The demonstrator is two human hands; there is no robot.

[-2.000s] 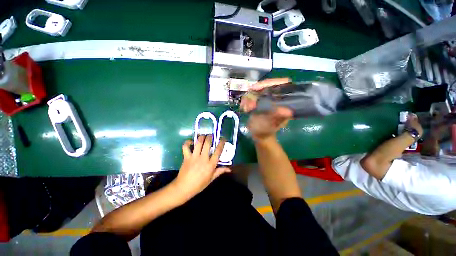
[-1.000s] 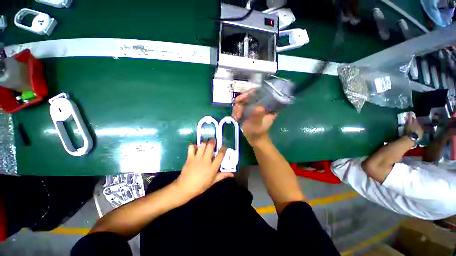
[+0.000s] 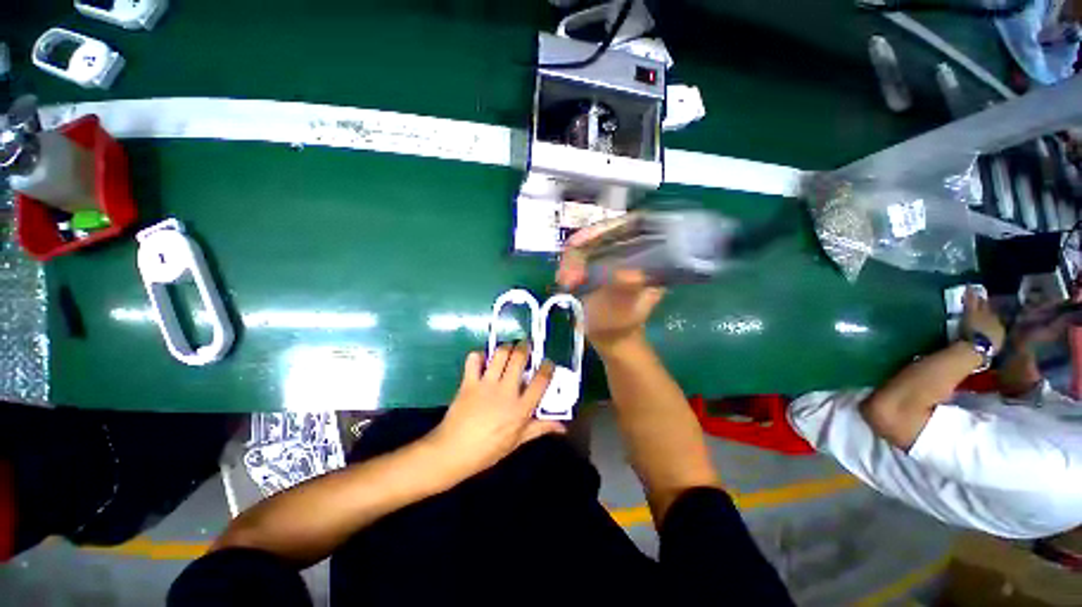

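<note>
Two white plastic housings (image 3: pixel 562 391) lie side by side at the front edge of the green bench. My left hand (image 3: pixel 498 397) holds them, fingers over the left one, whose lower end is hidden. My right hand (image 3: pixel 611 285) grips the grey electric screwdriver (image 3: pixel 682 243), which is blurred and tilted, its rear towards the right. The hand is just in front of the screw feeder's pale front plate (image 3: pixel 539 225). The bit tip cannot be made out. The metal screw feeder (image 3: pixel 599 166) stands behind, with dark contents in its open top.
A single white housing (image 3: pixel 202 311) lies at left, near a red tray (image 3: pixel 116 178) with a bottle and green object. More housings (image 3: pixel 78 59) lie at the back. A clear bag (image 3: pixel 908 219) lies right. Another person's arm (image 3: pixel 925 385) reaches in at right.
The view has shifted a little, moving the bench things. The screwdriver has swung to lie flatter, its rear further right. My left hand stays on the two housings.
</note>
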